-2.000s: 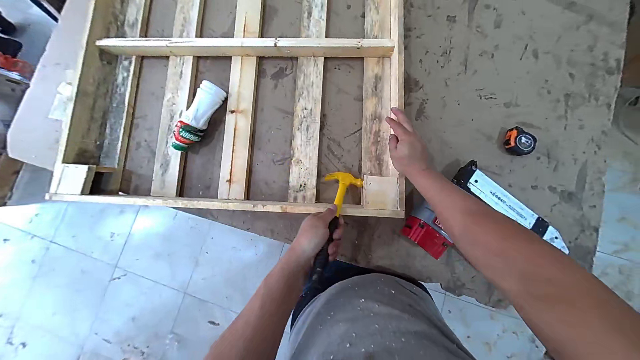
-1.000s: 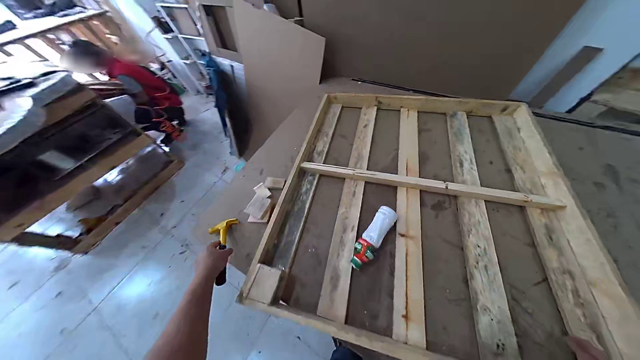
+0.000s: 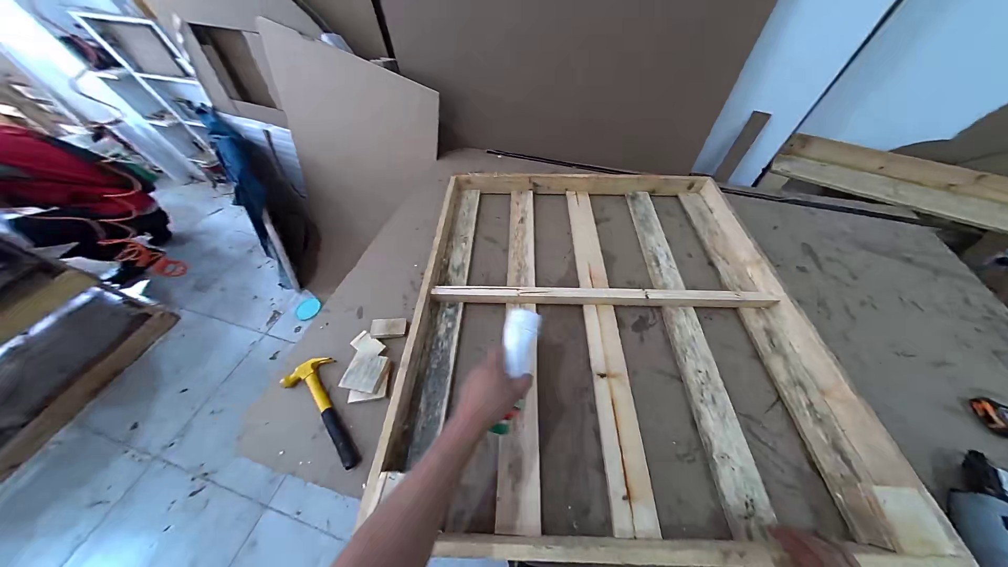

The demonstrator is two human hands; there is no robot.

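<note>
My left hand [image 3: 492,390] is closed around a white plastic bottle [image 3: 520,342] with a red and green label, above the left slats of a wooden frame [image 3: 606,296]. At the lower right, my right hand [image 3: 811,547] lies on the near rail of the frame, blurred and partly cut off by the view's bottom edge; its fingers are hard to make out. Left of the frame, a claw hammer [image 3: 321,398] with a yellow head and black grip rests on the brown sheet, beside several small wood blocks [image 3: 366,372].
A tape measure [image 3: 989,414] and a partly visible power tool [image 3: 980,504] lie on the right. A person in red [image 3: 71,177] is low at the far left, near an orange hose [image 3: 146,256]. Large brown boards [image 3: 567,87] stand behind the frame.
The hammer, in my left hand in both earlier frames, now lies on the brown sheet left of the frame. My left hand has taken hold of the bottle, which lay on the slats before.
</note>
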